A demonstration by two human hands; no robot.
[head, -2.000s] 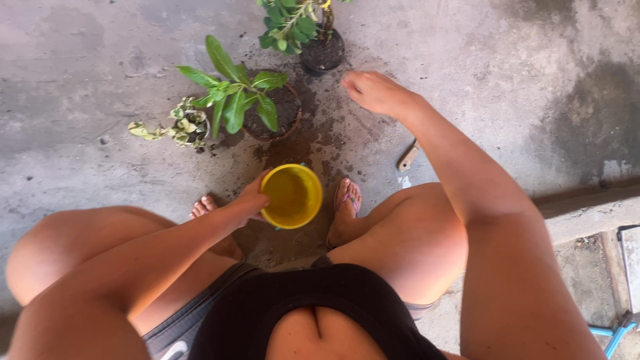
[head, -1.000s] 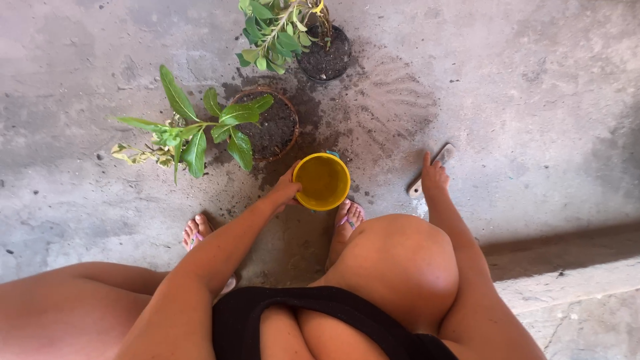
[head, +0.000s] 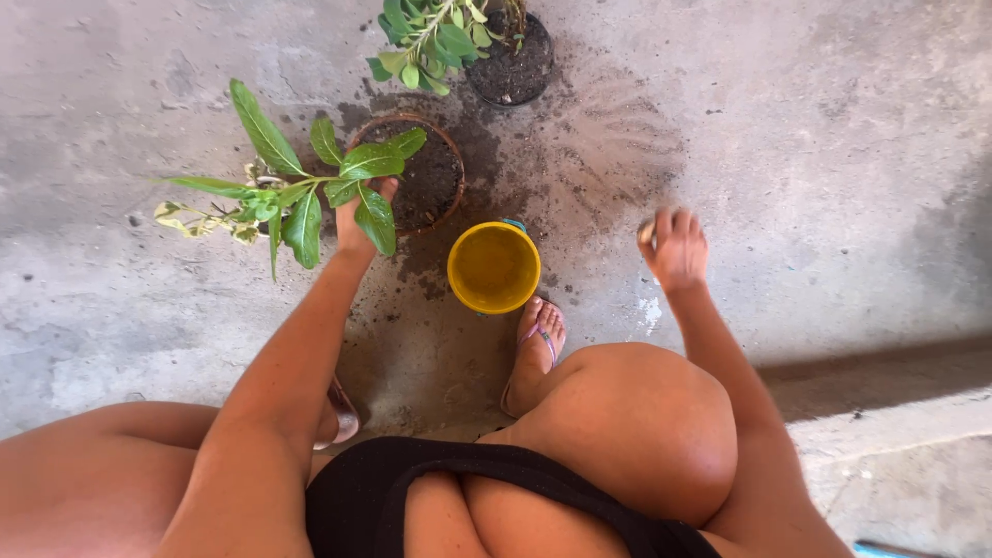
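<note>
My left hand (head: 358,221) reaches under the leaves of a green leafy plant (head: 374,160) at the left rim of a round brown pot (head: 463,182) of dark soil; leaves hide its fingers, so its grip cannot be told. My right hand (head: 680,246) is closed around a small tool (head: 646,231), of which only a pale end shows, above the concrete floor. Between the hands, a yellow bucket (head: 494,267) stands near my foot, its inside yellow and its handle turquoise.
Beyond the brown pot is a black pot (head: 511,70) with a leafy plant (head: 438,39). A small variegated plant (head: 186,220) is at the left. Damp soil smears (head: 604,147) mark the floor. A raised concrete ledge (head: 891,415) runs along the lower right.
My left hand has let go of the yellow bucket and moved to the brown pot. My right hand, at the floor tool one second ago, now has it in its grasp.
</note>
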